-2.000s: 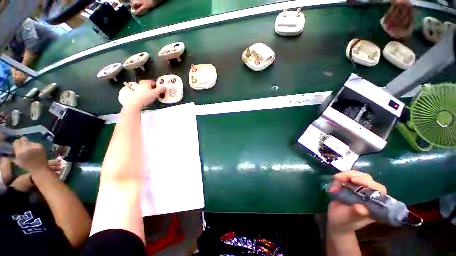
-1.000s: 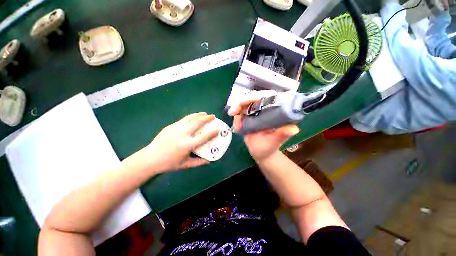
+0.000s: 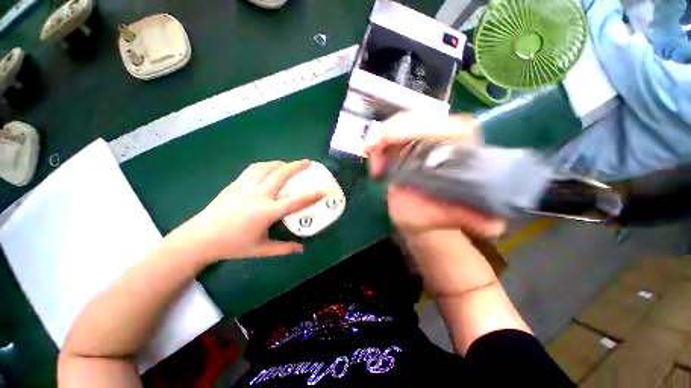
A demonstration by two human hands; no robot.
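A cream plug housing lies flat on the green bench, with two round holes towards its near side. My left hand rests on its left part with spread fingers and holds it down. My right hand is shut around the grey electric screwdriver, blurred, to the right of the housing and in front of the screw feeder. The driver lies nearly level. Its tip is too blurred to tell and looks apart from the housing.
The silver-white screw feeder stands beyond my right hand. A green fan is at its right. A paper sheet lies under my left forearm. Other housings lie past the pale strip. A person's blue sleeve is at right.
The view has turned towards the feeder. My left hand brought a housing from the far side to the near bench. My right hand has since drawn the driver back from the housing's edge, to the right.
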